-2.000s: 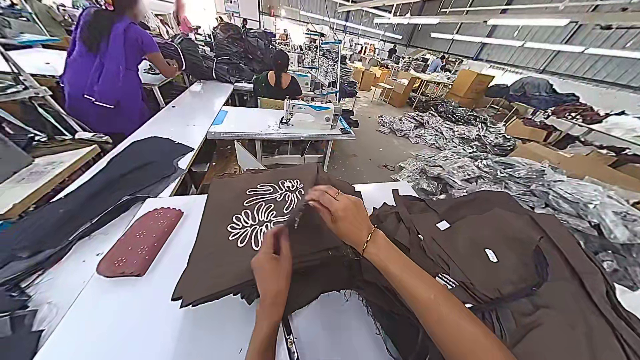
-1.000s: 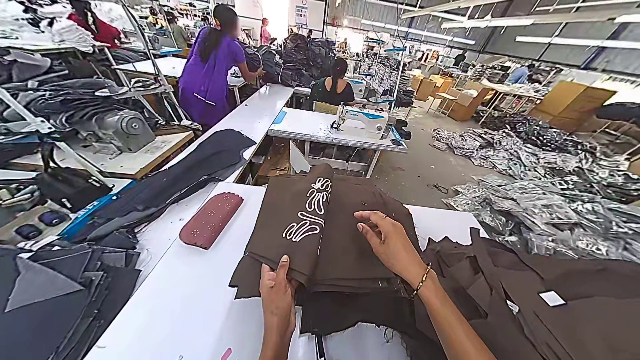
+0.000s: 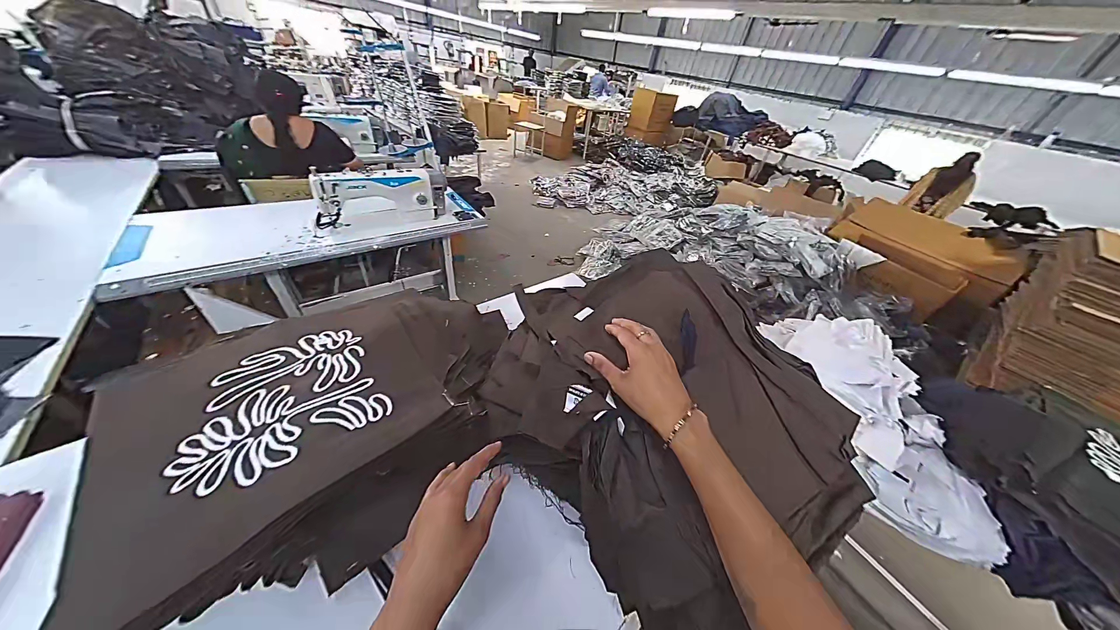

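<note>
A stack of dark brown fabric panels (image 3: 367, 359) lies on the white table at the left, its top panel bearing a white leaf-shaped embroidery (image 3: 271, 411). To its right rests a pile of dark brown garment pieces (image 3: 744, 411) with small white labels. My right hand (image 3: 643, 372), a bracelet at its wrist, is over the pile's left part with fingers spread; whether it touches the cloth I cannot tell. Near the front edge of the embroidered stack, my left hand (image 3: 455, 525) has its thumb and fingers apart, with nothing held. A maroon item (image 3: 16, 521) shows partly at the left edge.
Beyond the stack stands a sewing machine (image 3: 376, 194) on a white table, with a seated person (image 3: 284, 140) behind it. Plastic-wrapped bundles (image 3: 726, 249) lie on the floor. White cloth (image 3: 866, 420) and stacked cardboard (image 3: 1059, 324) are to the right.
The view has swung right. My left hand has let go of the embroidered panel, which now lies flat; one second ago it was partly folded. My right hand has moved right, over the garment pile.
</note>
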